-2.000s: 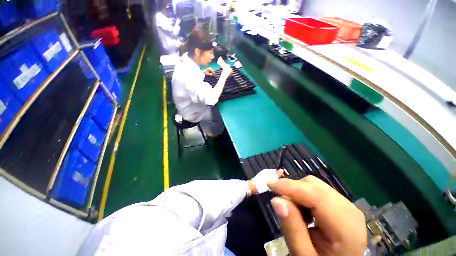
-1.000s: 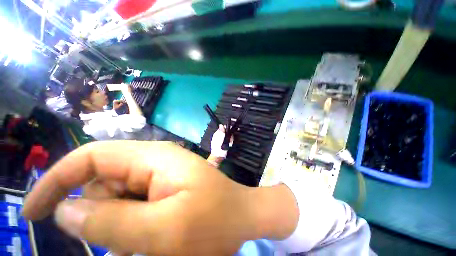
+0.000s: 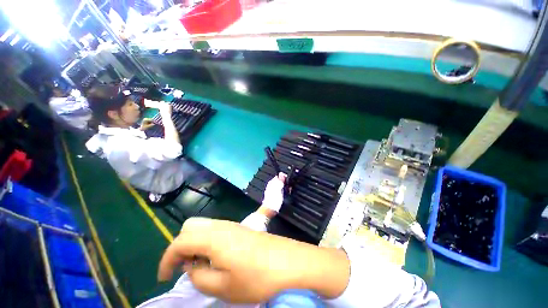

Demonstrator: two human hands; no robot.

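My left hand (image 3: 274,194), in a white glove, holds slender black units (image 3: 273,161) in a V over the near edge of the black slotted tray (image 3: 255,189). The tray carries rows of similar units, some with a shiny silver section. My right hand (image 3: 240,260), bare, is large and close to the camera at the bottom, left of the fixture. Its fingers are curled, and whether anything lies inside them cannot be told. The metal assembly fixture (image 3: 354,207) stands right of the tray.
A blue bin (image 3: 500,231) of small black parts is right of the fixture, beside a wrapped post (image 3: 485,133). A thin hose (image 3: 431,264) loops between them. A tape roll (image 3: 455,61) hangs at the shelf edge (image 3: 372,42). A seated person (image 3: 141,147) works further left.
The view has swung from the aisle toward the bench, bringing the fixture and blue bin into view. My right hand has gone from beside my left hand to the near bottom, and sits lower than a second ago.
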